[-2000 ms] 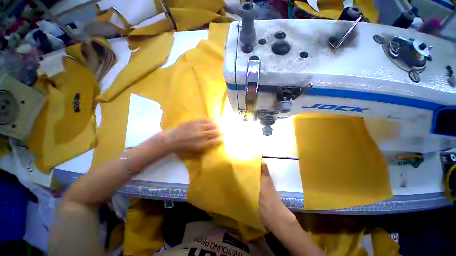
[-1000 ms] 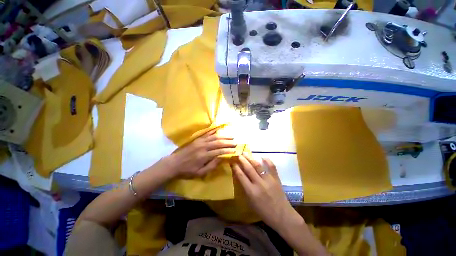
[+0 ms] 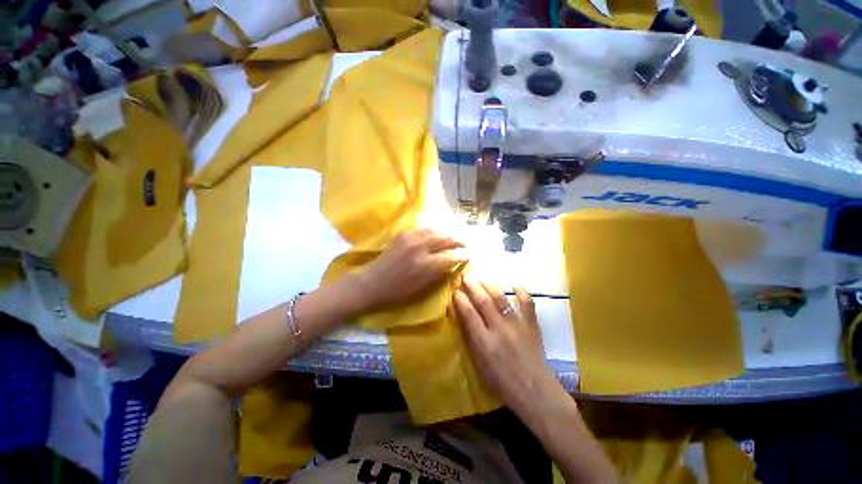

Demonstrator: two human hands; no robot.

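Observation:
A yellow garment panel [image 3: 373, 170] lies left of the machine head [image 3: 662, 123] and runs down over the table's front edge, bunched near the bright needle area [image 3: 473, 219]. My left hand [image 3: 416, 269] is on the bunched cloth, fingertips pinching its edge just in front of the needle. My right hand [image 3: 501, 331] lies beside it, its fingertips at the same edge and its other fingers spread over cloth and table. Glare hides the needle and the exact contact with the presser foot.
Stacked yellow panels [image 3: 652, 302] lie right of the needle, with snips [image 3: 780, 301] beyond them. A labelled yellow piece [image 3: 128, 203] and a beige box [image 3: 33, 198] are at far left. Blue crates [image 3: 33, 378] stand at lower left. A thread cone [image 3: 673, 21] stands behind the machine.
Since two seconds ago, my right hand has come from under the cloth to its top edge beside my left. Over the last second, the bunched cloth has shifted and a strip now hangs lower in front.

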